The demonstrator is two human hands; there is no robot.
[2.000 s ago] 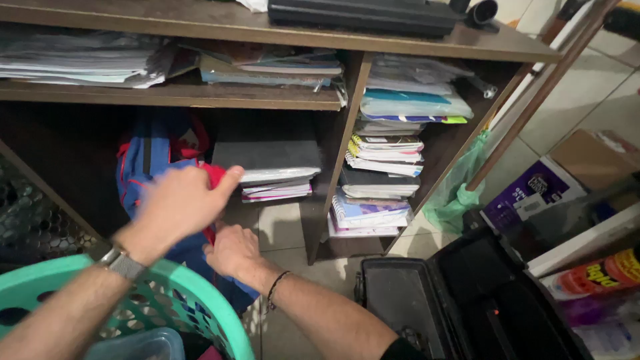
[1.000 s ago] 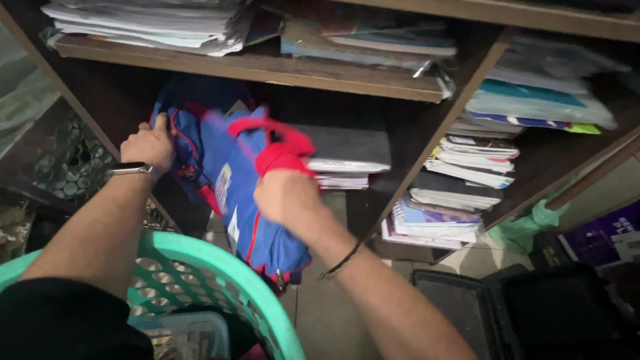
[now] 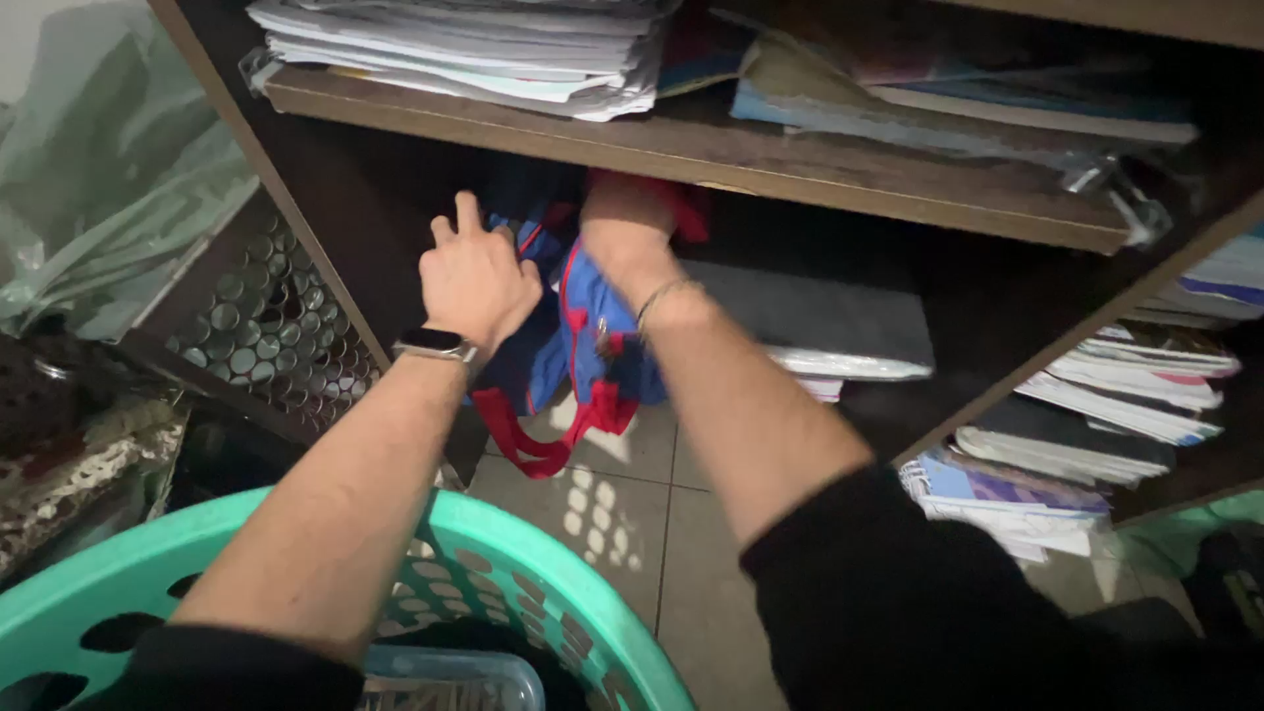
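Observation:
A blue bag with red straps (image 3: 588, 311) stands in the lower left compartment of a dark wooden shelf unit, part of it between my arms. My left hand (image 3: 479, 272) lies against the bag's left side, fingers spread; whether it grips the fabric is unclear. At the bag's top, under the shelf board, my right hand (image 3: 632, 222) reaches in with its fingers hidden, red fabric beside it. A red strap (image 3: 528, 449) hangs down over the floor tiles in front.
A green plastic laundry basket (image 3: 583, 583) with a clear container (image 3: 454, 676) inside stands close below. Paper stacks (image 3: 464, 54) fill the shelf board (image 3: 691, 173) above. A dark flat item (image 3: 820, 311) lies right of the bag, notebooks (image 3: 1017, 494) further right.
The bag has moved deeper into the compartment, and its red strap now hangs at the front. My right hand has gone from in front of the bag to under the shelf board. The view has moved closer.

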